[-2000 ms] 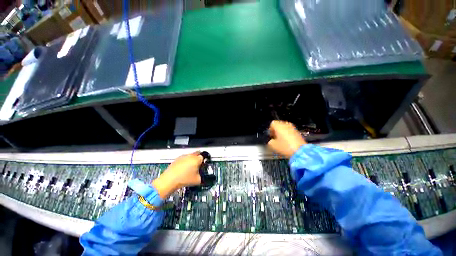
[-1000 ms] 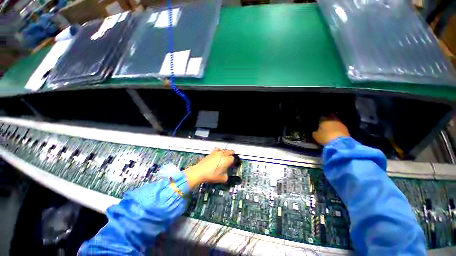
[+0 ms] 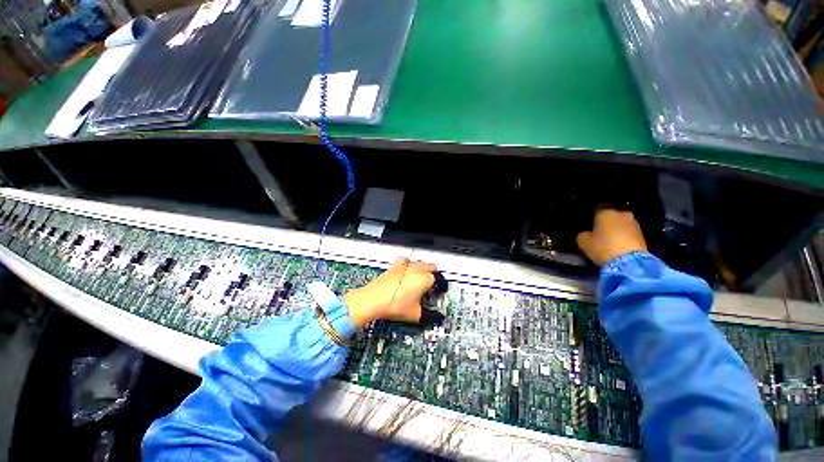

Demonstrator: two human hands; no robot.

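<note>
A long row of green circuit boards [image 3: 488,361] runs across the view on the conveyor. My left hand [image 3: 397,293] is over the boards, with black finger covers at the thumb and a fingertip; whether it holds a part cannot be made out. My right hand [image 3: 614,235] reaches under the shelf into the black parts bin [image 3: 553,256], where small gold glints show. Its fingertips are lost in the dark, so what they touch is hidden. A yellow strap [image 3: 332,327] is on my left wrist.
The green bench top [image 3: 515,72] bears grey sheets [image 3: 307,54] with white papers at left and clear ribbed trays [image 3: 723,81] at right. A blue coiled cord [image 3: 336,153] hangs at centre left. A pale card [image 3: 381,205] lies under the shelf. White conveyor rails edge the boards.
My right hand has moved from the bin's front edge deeper into the dark bin. My left hand stays over the boards. The view has shifted, so the bench and boards appear tilted differently.
</note>
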